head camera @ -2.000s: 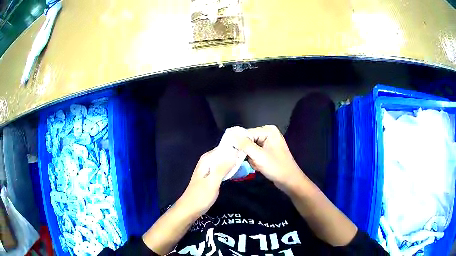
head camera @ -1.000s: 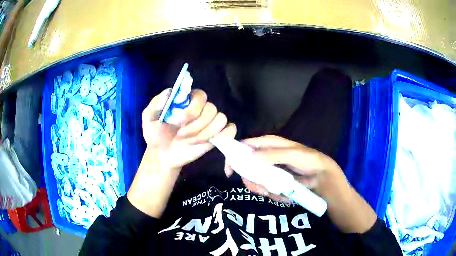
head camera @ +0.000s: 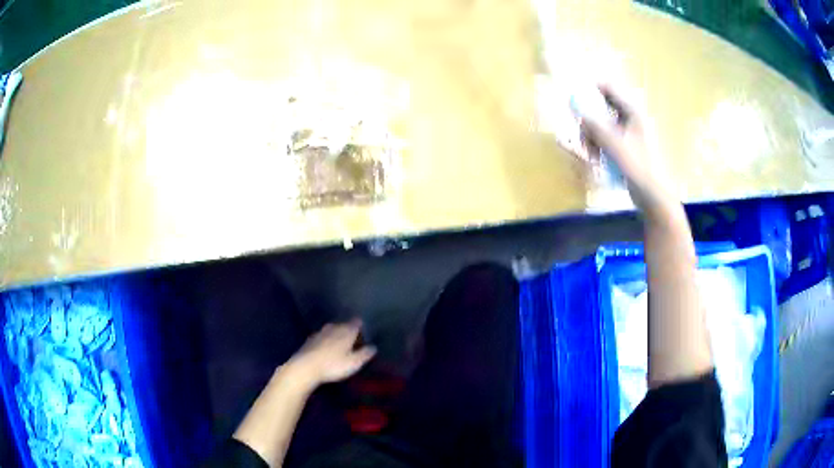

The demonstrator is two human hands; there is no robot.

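My right hand (head camera: pixel 622 128) is stretched out over the right part of the shiny tan tabletop (head camera: pixel 457 119). Its fingers are bent around a small white part (head camera: pixel 585 102), blurred against the glare, so its exact shape cannot be told. My left hand (head camera: pixel 334 355) is over my lap with fingers apart and nothing visible in it. The left blue bin (head camera: pixel 133 384) holds many flat pale oval pieces. The right blue bin (head camera: pixel 605 347) holds bright white parts, partly hidden by my right forearm.
A brown taped patch (head camera: pixel 340 175) is on the tabletop near its front edge. Green surface (head camera: pixel 59 41) shows beyond the table. A red object (head camera: pixel 368 420) shows low between my legs. More blue totes (head camera: pixel 800 242) stand at the far right.
The view has shifted up and right. My right hand has moved from my lap out over the table. My left hand has dropped lower and no longer holds the foot part with its flat plate.
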